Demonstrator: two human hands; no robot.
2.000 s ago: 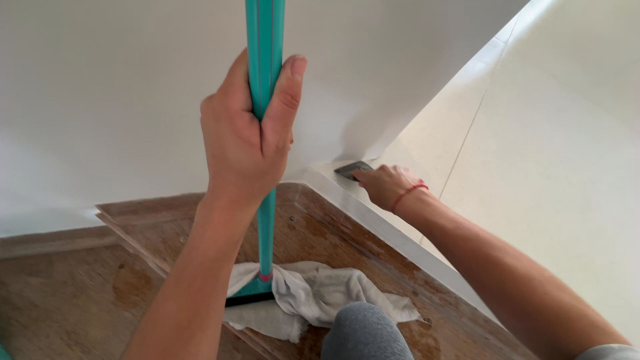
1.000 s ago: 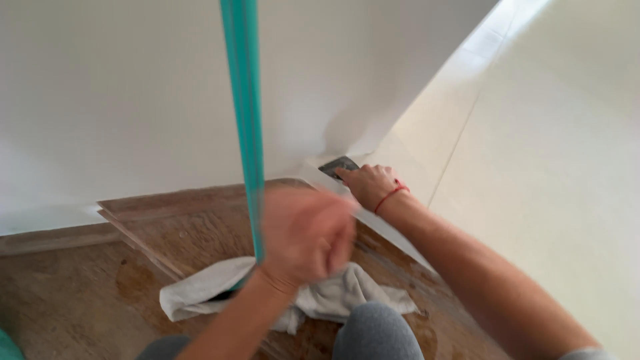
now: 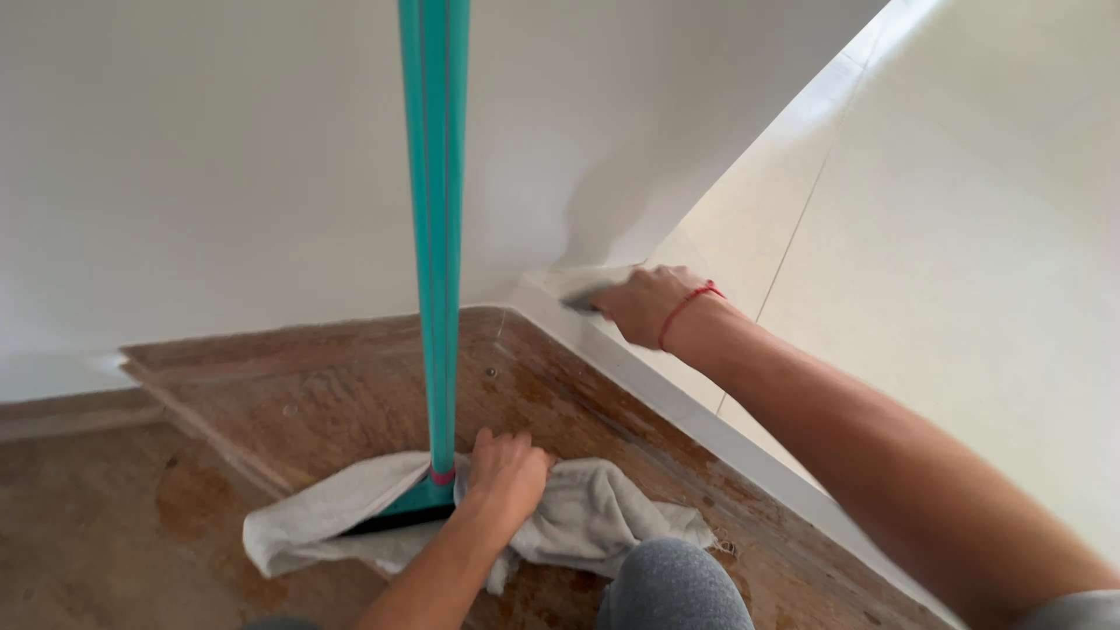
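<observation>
My left hand (image 3: pixel 507 477) is down at the pale grey cloth (image 3: pixel 582 516), its fingers closed on the cloth beside the foot of a teal squeegee (image 3: pixel 435 245). The squeegee stands upright, its black-edged head on the brown step and partly wrapped by the cloth. My right hand (image 3: pixel 652 302), with a red string bracelet at the wrist, holds a small dark flat scraper (image 3: pixel 584 299); it is blurred, and its blade lies on the white ledge by the foot of the wall.
A white wall (image 3: pixel 262 175) rises behind the brown step (image 3: pixel 350 402), which has wet patches. A white ledge (image 3: pixel 665 402) borders it on the right, with pale floor tiles (image 3: pixel 945 219) beyond. My grey-clad knee (image 3: pixel 678 586) is at the bottom.
My left hand has let go of the squeegee's handle and moved down to the cloth. The cloth now reaches farther left around the squeegee head. My right hand stays at the ledge with the scraper.
</observation>
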